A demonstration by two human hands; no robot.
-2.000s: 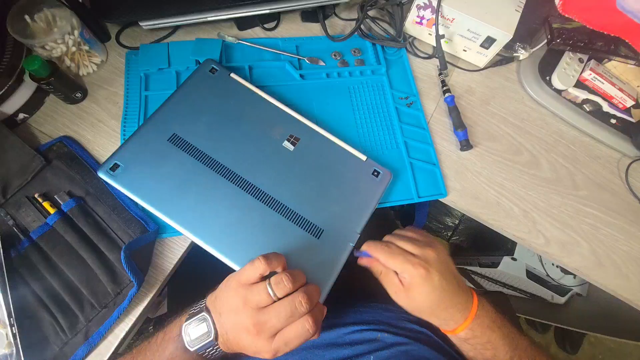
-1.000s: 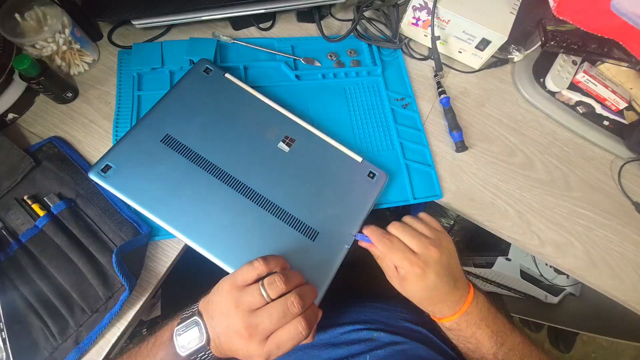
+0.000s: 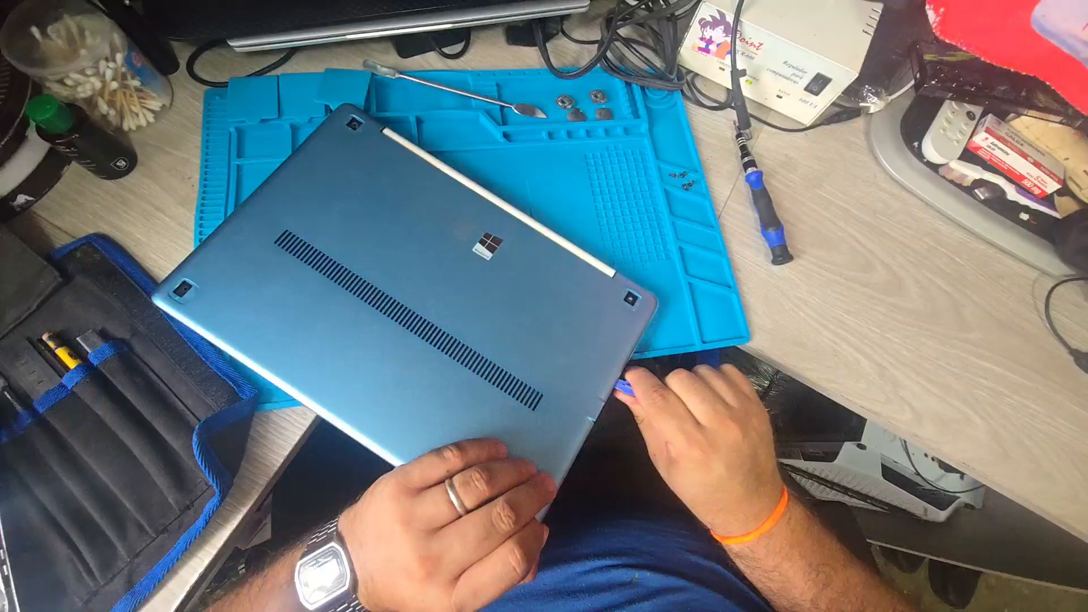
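Observation:
A blue laptop (image 3: 365, 246), underside up, lies aslant over a blue silicone repair mat (image 3: 680, 280), with its near corner past the table edge. My left hand (image 3: 459, 518) grips that near corner, fingers spread over the bottom cover. Between the thumb and fingers of my right hand (image 3: 701, 425) is a small blue tool (image 3: 625, 388), mostly hidden, its tip against the laptop's right side edge. On the mat are a metal spatula (image 3: 459, 92), several small round pieces (image 3: 582, 106) and a few small screws (image 3: 682, 180).
A blue and black screwdriver (image 3: 767, 212) lies right of the mat. A black tool roll (image 3: 110, 408) is at the left, below a green-capped bottle (image 3: 81, 136) and a tub of cotton swabs (image 3: 93, 64). A white voltage regulator (image 3: 782, 64) and cables (image 3: 629, 42) stand behind.
My right hand has moved slightly up along the laptop's side edge with the blue tool, which now touches the edge. My left hand keeps its hold on the near corner.

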